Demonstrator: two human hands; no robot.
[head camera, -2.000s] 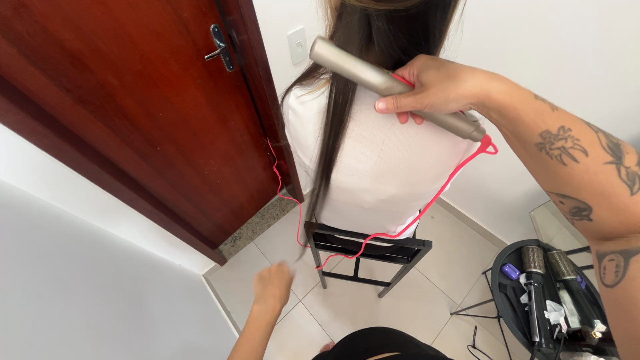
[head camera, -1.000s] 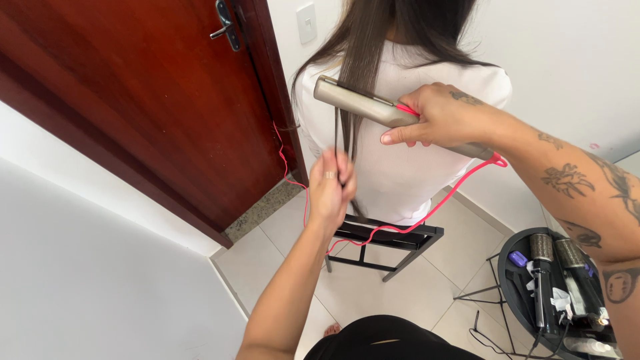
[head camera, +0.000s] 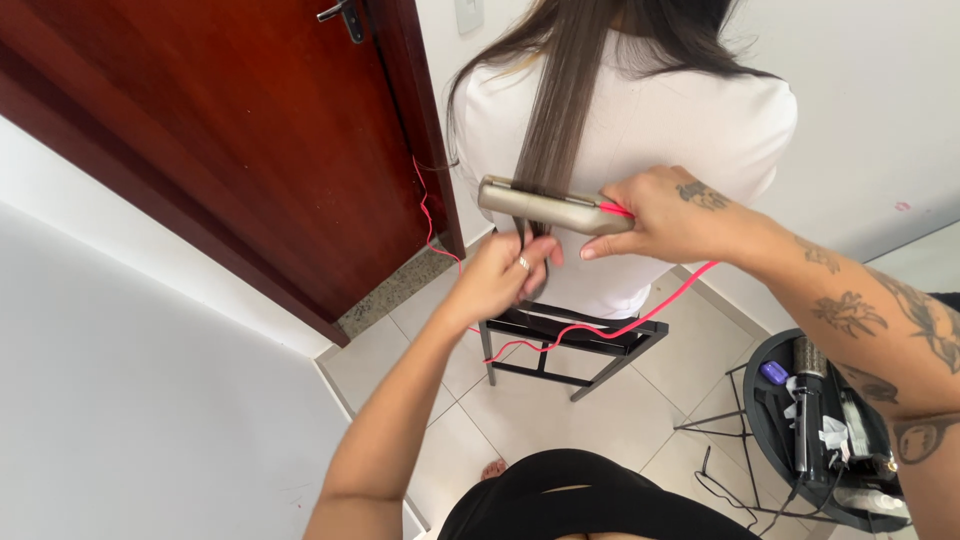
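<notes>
My right hand (head camera: 660, 217) grips a gold-toned hair straightener (head camera: 551, 208) with a pink cord (head camera: 652, 313). A flat section of long dark hair (head camera: 564, 105) runs between its plates, low on the back of a seated person in a white shirt (head camera: 667, 150). Just below the plates, my left hand (head camera: 510, 274), with a ring on one finger, holds the lower end of that section. More dark hair (head camera: 675, 37) hangs over the person's shoulders. My left fingertips are partly blurred.
The person sits on a black folding chair (head camera: 600, 352). At the lower right stands a round black tray table (head camera: 757, 397) with a round hairbrush (head camera: 810, 360), a purple item (head camera: 774, 373) and cords. A red-brown wooden door (head camera: 247, 135) is at left, beside a pale wall.
The straightener in my right hand has moved down along the hair. My left hand, low and apart from the hair at first, rose to it and now holds its lower end.
</notes>
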